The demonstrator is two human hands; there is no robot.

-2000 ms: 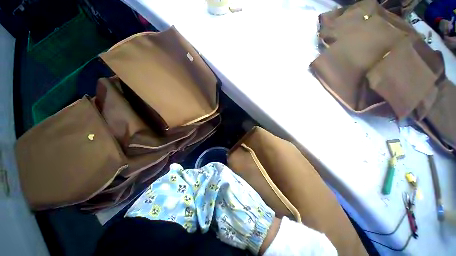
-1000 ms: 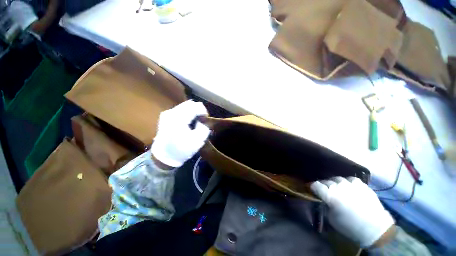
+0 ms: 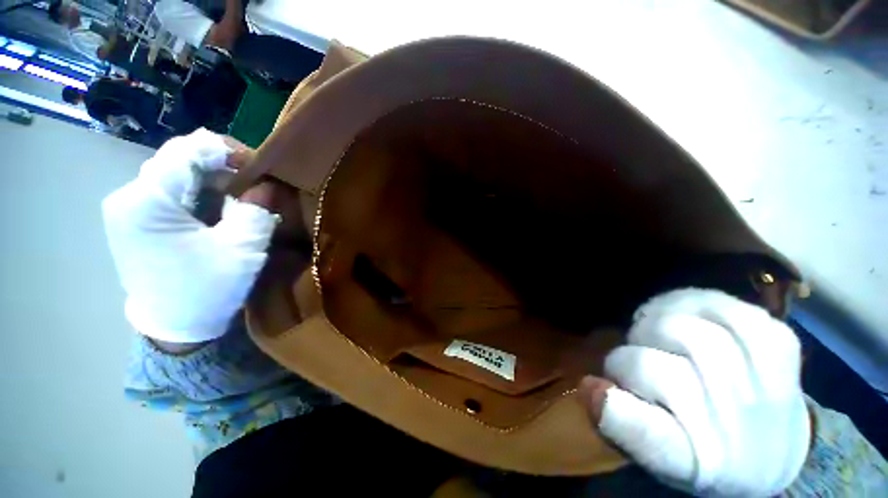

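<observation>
A tan-brown handbag [image 3: 477,68] is held wide open in front of me, its mouth facing up at me. A gold-toothed zipper line [image 3: 316,238] runs around the opening. Inside, a small white label [image 3: 481,359] sits at the inner pocket, with a dark snap below it. My left hand [image 3: 185,243], in a white glove with bare fingertips, pinches the left end of the mouth. My right hand [image 3: 706,389], also gloved, grips the near edge at the lower right. A small gold ring [image 3: 766,279] shows at the right end. The bag's bottom is dark and hard to see.
The white table [image 3: 798,126] lies beyond and to the right of the bag. Part of another brown bag [image 3: 813,12] shows at the top right edge. A green crate [image 3: 255,109] is behind the bag. Other people [image 3: 117,102] are at the upper left, including a gloved hand.
The bag is now larger and nearer in view, opened wide so the lining and label show. Both hands still hold its edges. The view has shifted; the tools and left bag stack are out of sight.
</observation>
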